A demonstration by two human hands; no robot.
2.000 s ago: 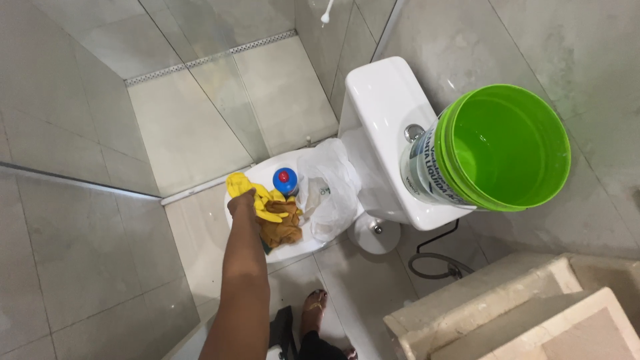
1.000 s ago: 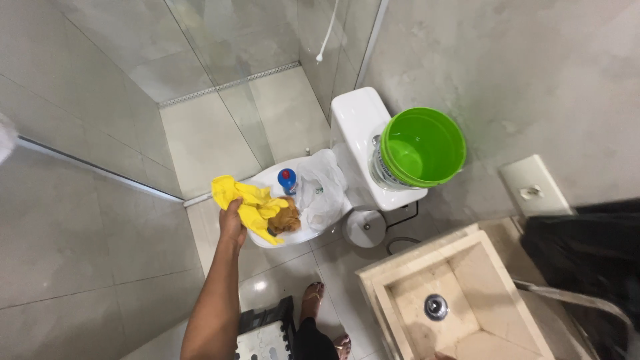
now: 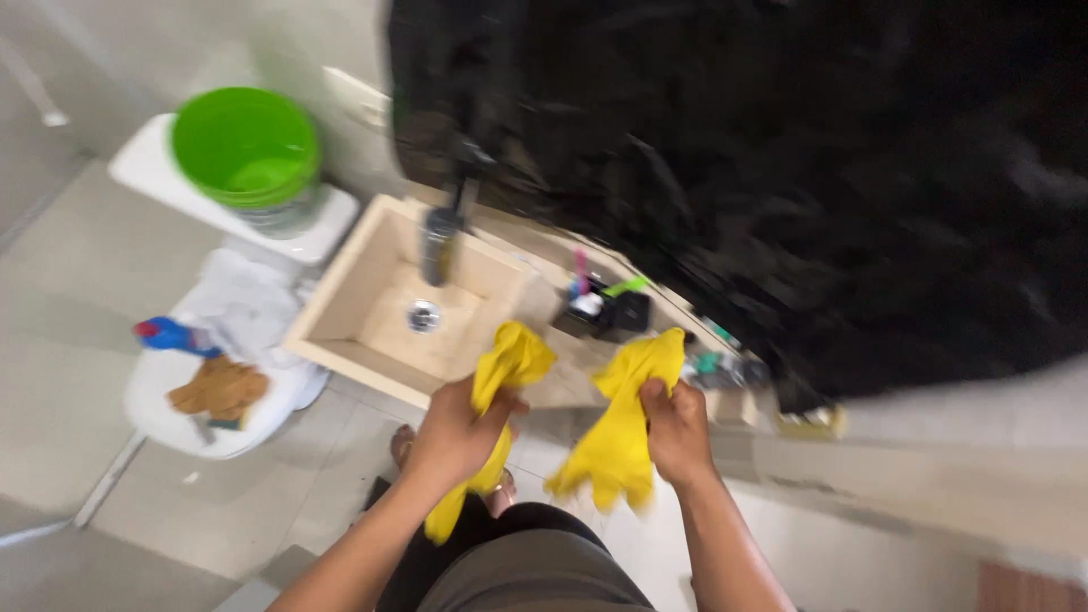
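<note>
My left hand (image 3: pixel 459 433) grips one yellow rubber glove (image 3: pixel 514 361), which hangs down past the fingers. A second yellow rubber glove (image 3: pixel 608 450) is pinched in my right hand (image 3: pixel 676 425), its fingers dangling. Both hands are in front of my body, near the front edge of the stone washbasin (image 3: pixel 365 370). On the closed white toilet lid (image 3: pixel 229 446) lie a brown cloth (image 3: pixel 219 389), a blue bottle with a red cap (image 3: pixel 170 334) and a white plastic bag (image 3: pixel 242 302). The view is somewhat blurred.
A green bucket (image 3: pixel 246 149) stands on the toilet tank (image 3: pixel 140 166). A dark faucet (image 3: pixel 442 242) reaches over the basin. Small toiletries and a black holder (image 3: pixel 586 314) sit on the counter. Black plastic sheeting (image 3: pixel 722 187) covers much of the area behind the counter.
The view has swung toward the washbasin. The yellow gloves, earlier over the toilet lid with one hand, are now held apart, one in each hand. My right hand has come into view.
</note>
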